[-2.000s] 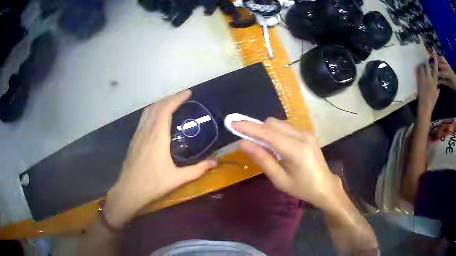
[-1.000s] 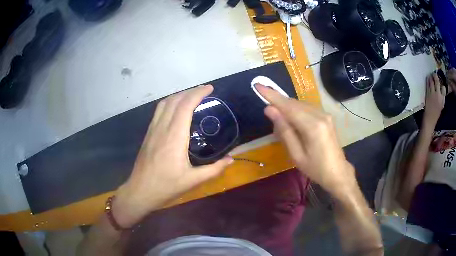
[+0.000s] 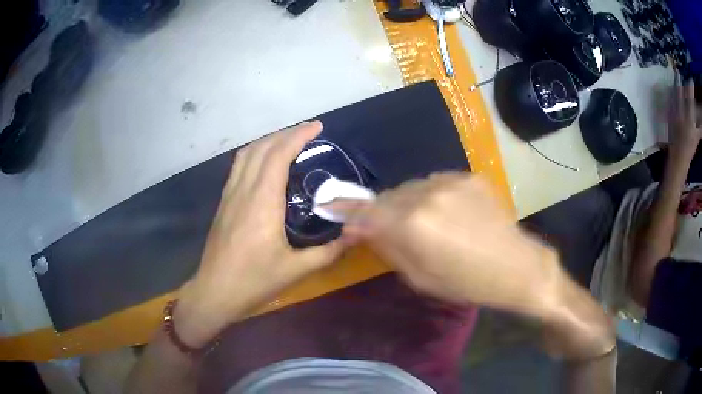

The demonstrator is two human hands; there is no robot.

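Note:
A rounded glossy black camera housing (image 3: 302,219) stands face up on the black work mat (image 3: 138,238). Its face has a ring mark and strong reflections. My left hand (image 3: 250,223) is curved around its left side, with the fingers at the back and the thumb near the front edge. My right hand (image 3: 454,238), blurred, holds a white wiping pad (image 3: 339,198) under its fingertips, on the right part of the housing's face. The pad and fingers hide part of the face.
Several black housings (image 3: 531,100) stand at the upper right beyond orange tape (image 3: 481,138), with thin wires trailing. Small black parts (image 3: 650,31) lie at the far right. Another person's hand (image 3: 683,115) and arm are at the right edge. Dark blurred items (image 3: 46,100) are at the left.
My right hand has brought the white pad from the mat, right of the housing, onto the housing's face. My left hand still holds the housing.

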